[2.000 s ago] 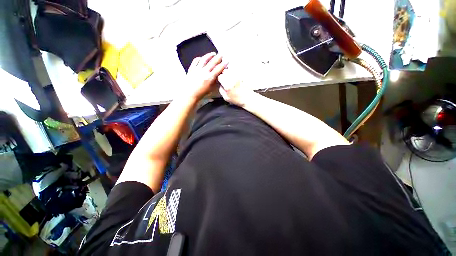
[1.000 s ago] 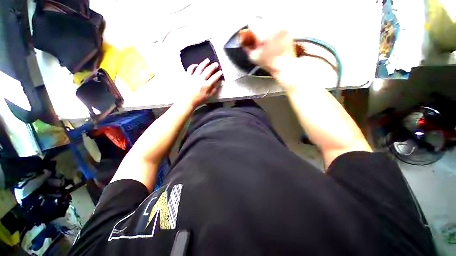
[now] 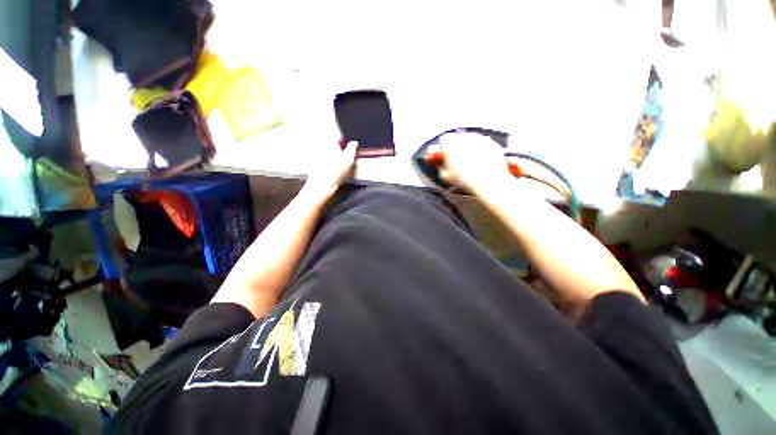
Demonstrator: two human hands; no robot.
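A black pocket piece [image 3: 364, 117] lies flat on the white table, with a reddish-brown strip along its near edge. My left hand [image 3: 339, 167] is at its near left corner, fingertips on or beside the corner; whether it pinches the cloth is not clear. My right hand [image 3: 472, 161] is closed on the orange handle of the steam iron [image 3: 432, 166], just right of the pocket piece and apart from it, near the table's front edge. The hand hides most of the iron.
Dark cloth pieces [image 3: 145, 38] lie at the table's left, with yellow pieces [image 3: 245, 102] beside them and a smaller dark bundle [image 3: 170, 134] at the edge. A blue crate [image 3: 228, 223] stands below. The green hose [image 3: 549, 170] runs from the iron. A fan [image 3: 678, 276] is at lower right.
My right hand first took the iron from the right, then brought it nearer the front edge. My left hand has slid from on top of the pocket piece to its near left corner.
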